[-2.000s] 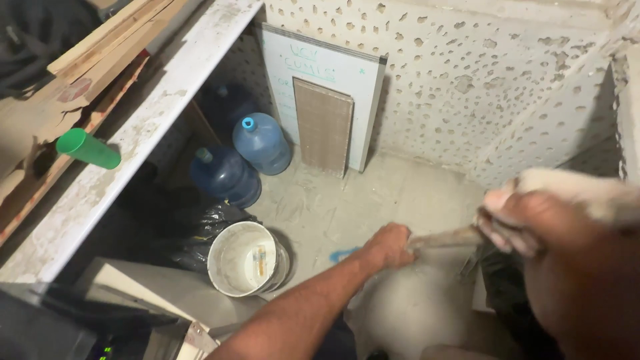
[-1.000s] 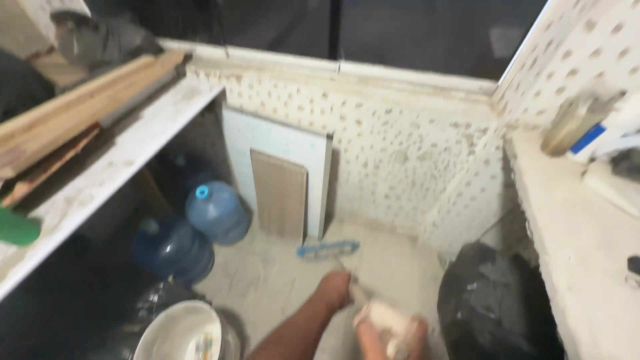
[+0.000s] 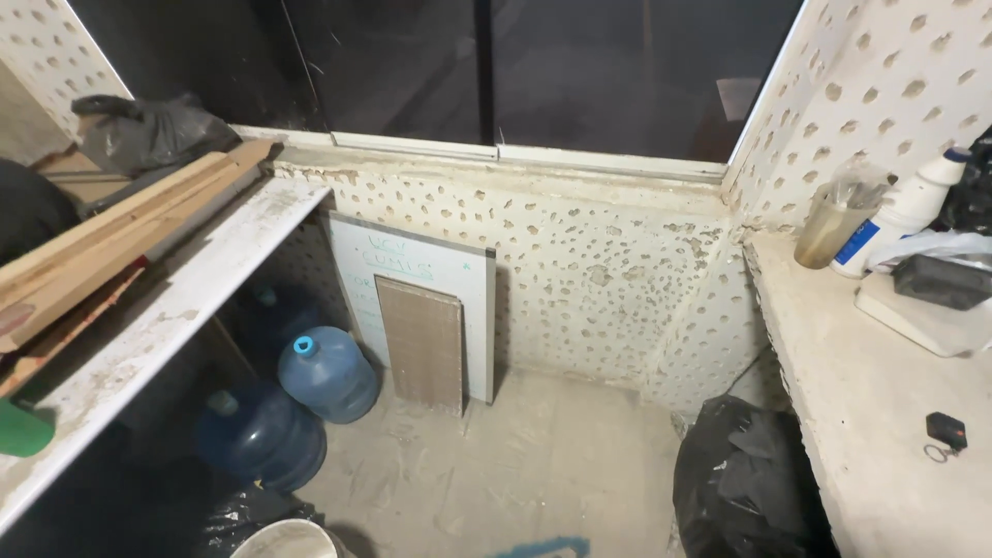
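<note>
Neither my left hand nor my right hand shows in the head view now. At the bottom edge, part of a blue object (image 3: 546, 547) lies low in the picture; the rest of it is cut off. Left of it the rim of a white bucket (image 3: 287, 540) comes into view. Behind the bucket stand a blue water jug with a bright blue neck (image 3: 329, 376) and a darker blue jug (image 3: 263, 438). A whiteboard (image 3: 479, 333) bearing writing leans on the pitted wall, with a brown panel (image 3: 420, 345) propped against it.
Wooden boards (image 3: 116, 248) lie along the white ledge (image 3: 194, 302) at left, near a green cup (image 3: 23, 430). A black bag (image 3: 744, 480) stands below the right counter (image 3: 860, 411), which holds a white bottle (image 3: 899, 209), a plastic cup (image 3: 837, 225) and a key fob (image 3: 945, 432).
Both hands, earlier seen around a light-coloured object, have left the picture. The view has tilted up, and the blue object now sits at the bottom edge.
</note>
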